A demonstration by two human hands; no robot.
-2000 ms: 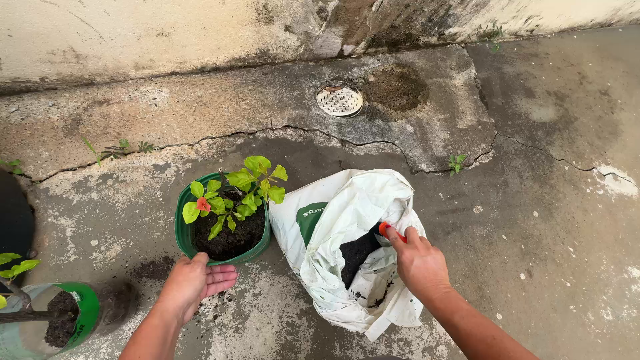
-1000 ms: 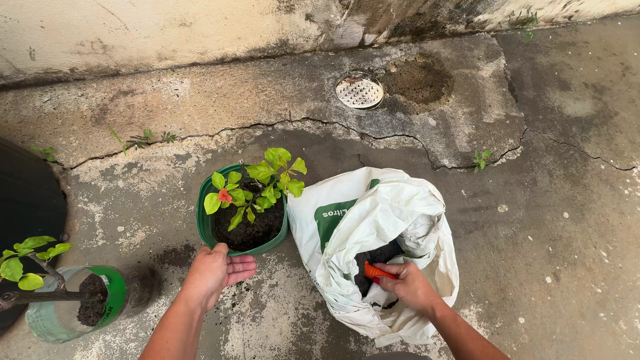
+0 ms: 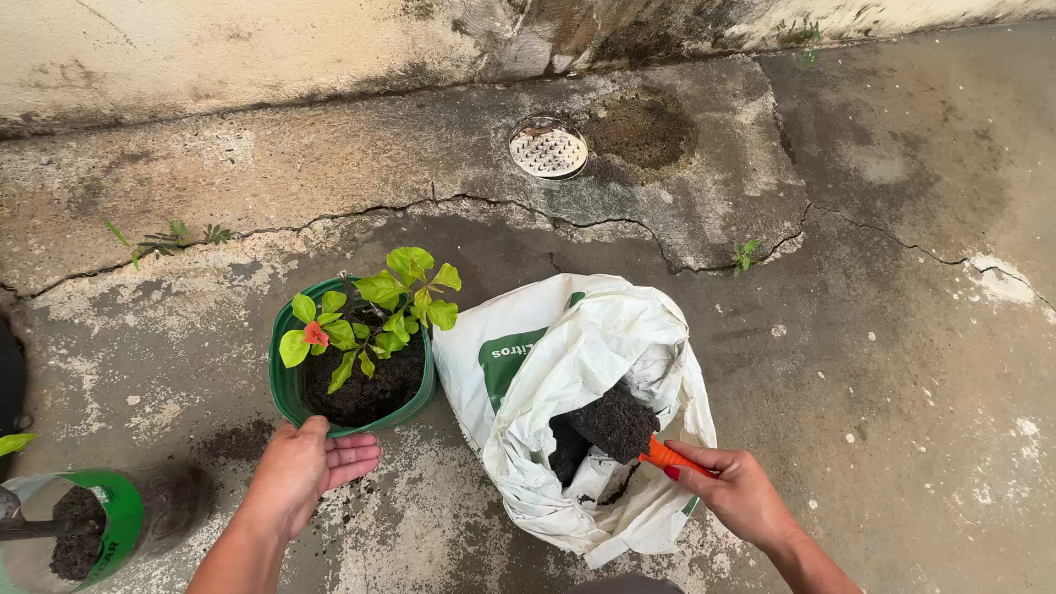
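Note:
A small trowel with an orange handle point(image 3: 672, 457) is gripped in my right hand point(image 3: 734, 487). Dark soil point(image 3: 619, 422) is heaped on its blade, over the mouth of a white plastic bag point(image 3: 569, 346) whose rim is rolled and crumpled. More soil lies inside the bag. To the left of the bag stands a green plastic pot point(image 3: 286, 375) with soil and a leafy plant point(image 3: 384, 293) bearing one reddish-orange flower. At the pot's near rim is my left hand point(image 3: 318, 462), thumb on the edge and fingers extended beneath it.
A cut clear plastic bottle with a green band point(image 3: 124, 520) holds soil and a stem at the lower left. A dark container point(image 3: 10, 388) shows at the left edge. Beyond the pot are cracked concrete, a round white drain cover point(image 3: 549, 152) and a stained wall point(image 3: 247, 49).
The trowel blade, low in the bag and hidden a second ago, now shows above the bag's soil with a heap on it. My left hand remains at the pot's near rim.

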